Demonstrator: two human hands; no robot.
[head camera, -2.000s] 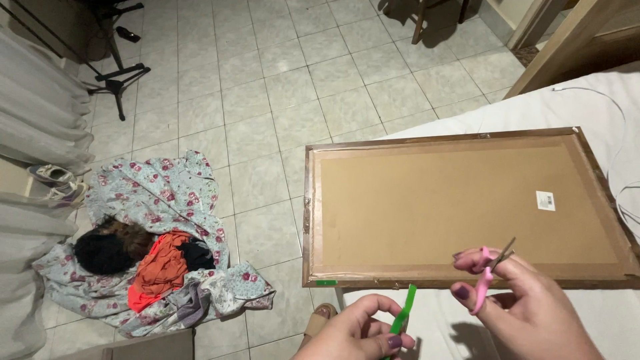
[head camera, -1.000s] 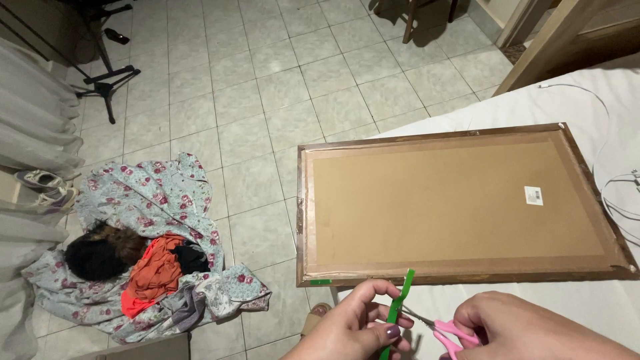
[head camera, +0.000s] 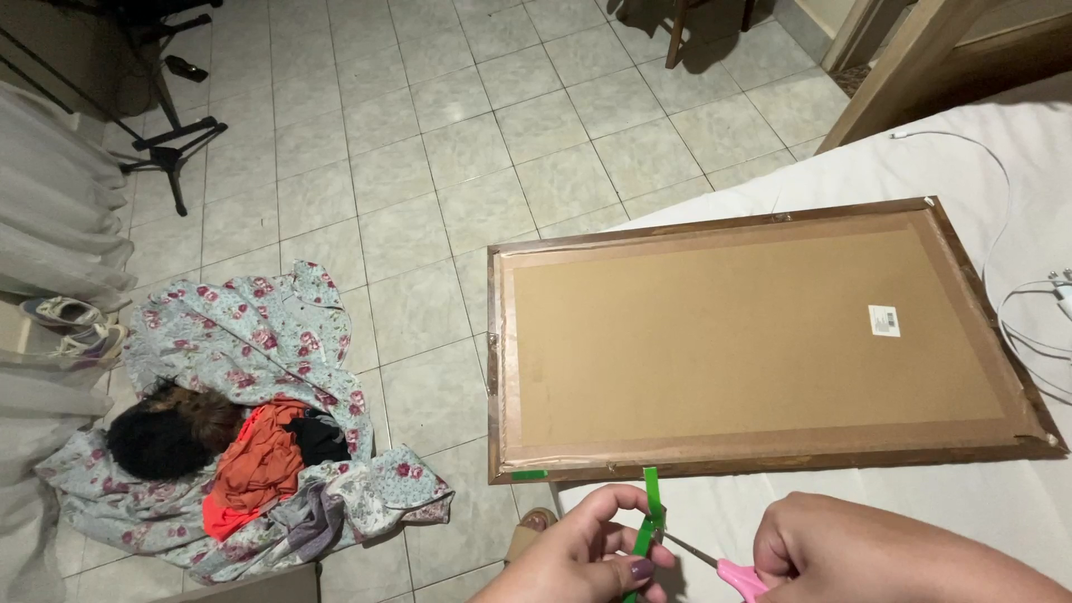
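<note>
My left hand (head camera: 599, 553) pinches a narrow green strip (head camera: 652, 490), which sticks up past the fingertips and hangs below the thumb. From the right, my right hand (head camera: 825, 548) grips pink-handled scissors (head camera: 737, 576) whose blades reach the strip beside the left fingers. Just beyond both hands lies a framed panel, its brown cardboard back (head camera: 712, 343) facing up, with clear tape around the edges and a small white label (head camera: 883, 321). A short green piece (head camera: 529, 475) is on the frame's near left corner. The strip hides part of the blade tips.
The frame rests on a white sheet (head camera: 754, 172), its left end overhanging the tiled floor. White cables (head camera: 997, 226) lie at right. A floral cloth (head camera: 251, 327) with clothes (head camera: 260, 461) and a dark furry thing (head camera: 159, 435), shoes (head camera: 79, 327) and a black stand (head camera: 172, 151) are at left.
Two seconds ago the scissors were raised and apart from the strip, with their blades pointing up. My right hand has turned them toward the left, and the blades are now at the green strip.
</note>
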